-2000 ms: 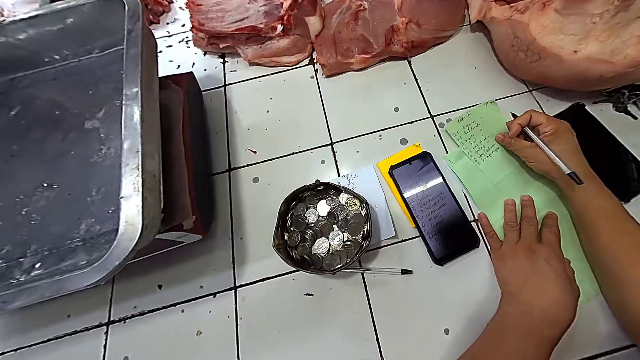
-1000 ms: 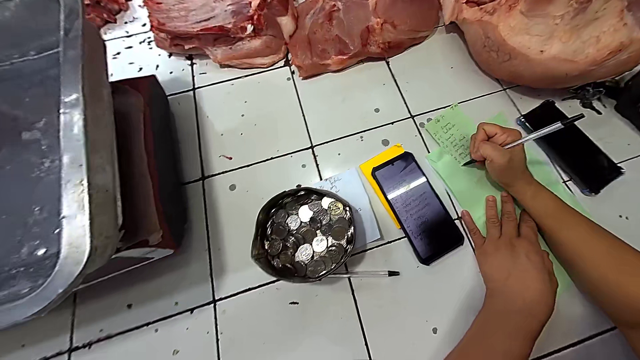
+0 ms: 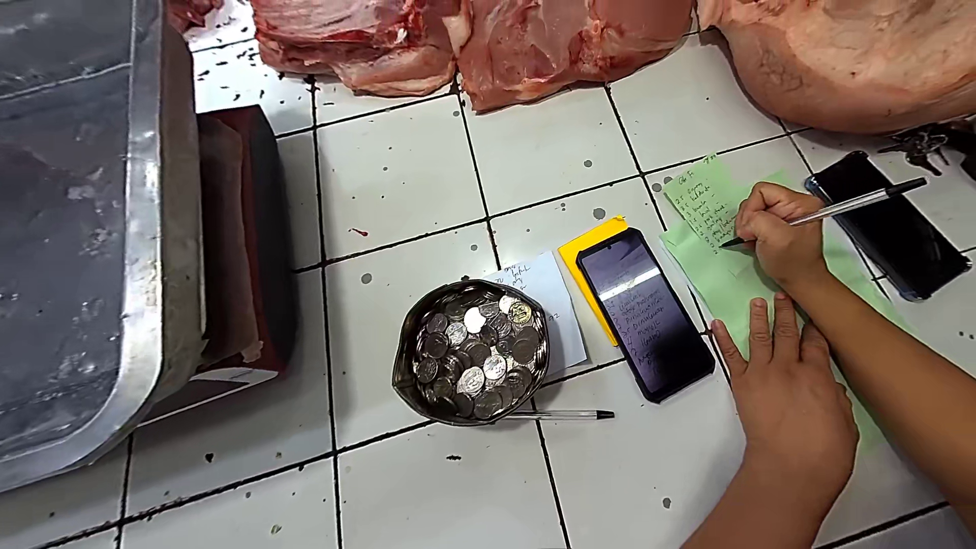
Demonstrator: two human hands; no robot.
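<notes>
My right hand (image 3: pixel 781 232) holds a ballpoint pen (image 3: pixel 854 202), its tip on a green paper slip (image 3: pixel 698 194) that bears handwritten lines. Palm down, my left hand (image 3: pixel 793 389) lies with spread fingers on larger green paper (image 3: pixel 865 286) under the slip. Just left of my left hand is a lit smartphone (image 3: pixel 648 316) showing handwriting; it partly covers a yellow paper (image 3: pixel 583 263). Beyond my right wrist lies a second phone (image 3: pixel 900 236) with a dark screen.
A container of coins (image 3: pixel 476 351) stands partly on a white written paper (image 3: pixel 560 305), beside another pen (image 3: pixel 568 415). A metal tray (image 3: pixel 141 229) sits over a dark red scale or box (image 3: pixel 263 244) at left. Raw meat pieces (image 3: pixel 564 46) line the back; keys (image 3: pixel 919 145) lie back right.
The pen in my right hand has swung from pointing down-right to up-right, its tip now lower on the slip. My left hand remains flat on the green paper. The view has shifted somewhat.
</notes>
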